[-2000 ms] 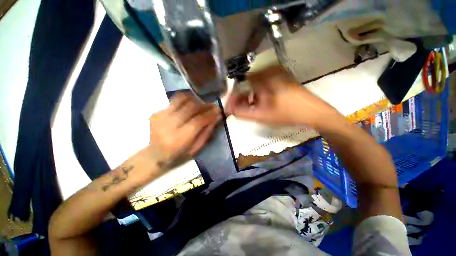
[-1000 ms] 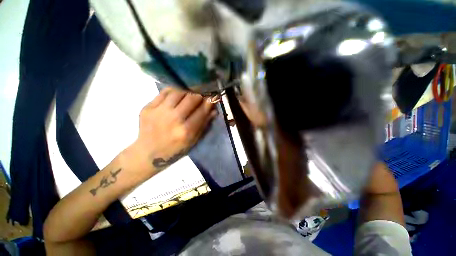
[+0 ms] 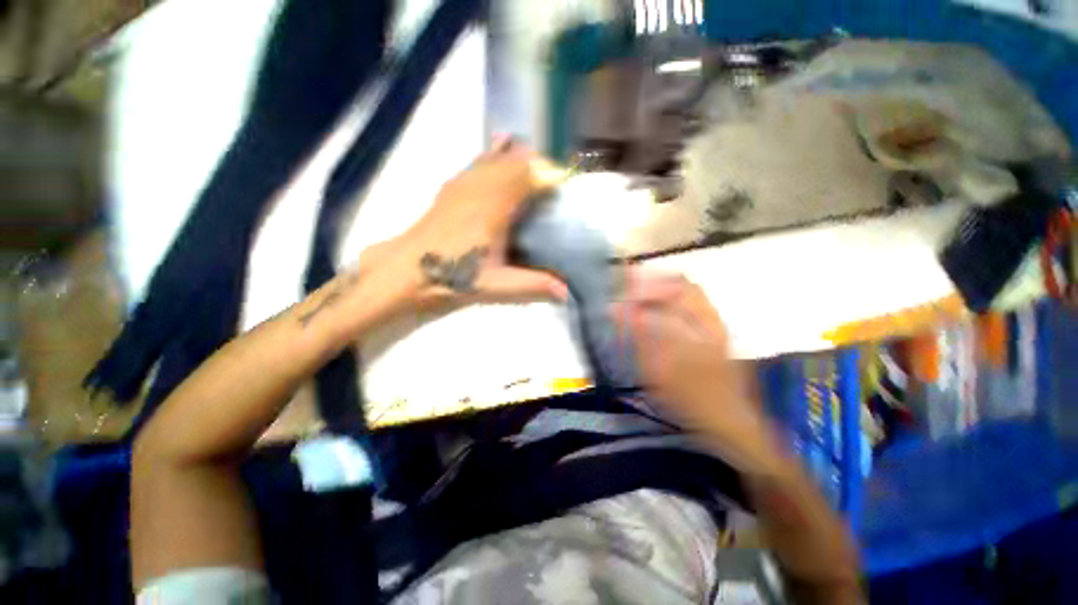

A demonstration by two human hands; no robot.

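Observation:
The frame is blurred. A grey-faced fabric strip (image 3: 582, 262) with a dark edge runs from the machine area down over the table's front edge. My left hand (image 3: 479, 231) is at the strip's upper part, thumb and fingers around its left side. My right hand (image 3: 671, 337) is at the strip's right side, lower down near the table edge, fingers bent against it. The exact grip of the right fingers is blurred. The sewing machine's needle area (image 3: 615, 142) is blurred, just above the hands.
Navy strips (image 3: 254, 177) lie lengthwise on the left of the table (image 3: 437, 366). A crumpled beige cloth (image 3: 934, 136) lies on the machine bed at right. A dark pad (image 3: 999, 254) is at the right edge. A blue basket (image 3: 845, 414) stands below right. Dark fabric covers my lap.
The view has shifted, and the chrome part no longer blocks the right side. My right hand now shows lower, by the strip's front part. The strip's upper part is now bent between my hands.

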